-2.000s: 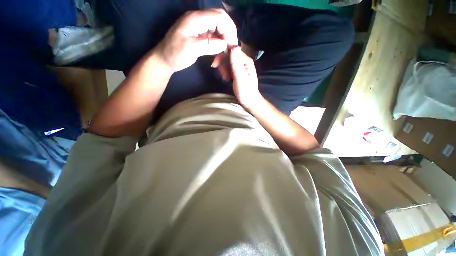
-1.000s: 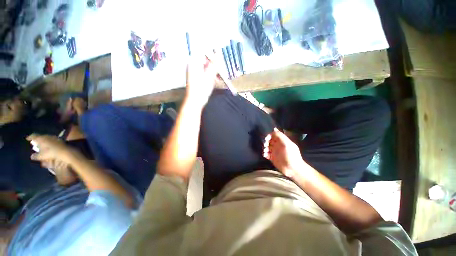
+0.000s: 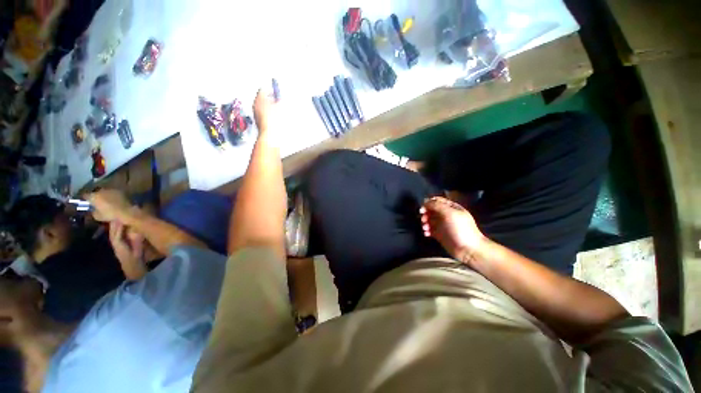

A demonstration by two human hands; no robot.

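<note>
My left hand (image 3: 265, 110) reaches onto the white-covered table, its fingertips at a single short dark rod (image 3: 276, 90); whether they grip it is unclear. Several slim dark rods (image 3: 337, 106) lie side by side near the table's front edge, right of that hand. My right hand (image 3: 452, 224) is above my lap with its fingers loosely curled. No object shows in it, but the inside of its curl is hidden.
Bagged red and black cable sets (image 3: 224, 120) lie left of my left hand. A black cable coil (image 3: 369, 57) with a red piece and glossy clear bags (image 3: 473, 54) lie at the table's right. A coworker in light blue (image 3: 146, 307) sits at left.
The view has shifted from lap to table. My left hand has moved from above the lap to the single rod, away from the rod group. My right hand stays low over the lap since the last frame.
</note>
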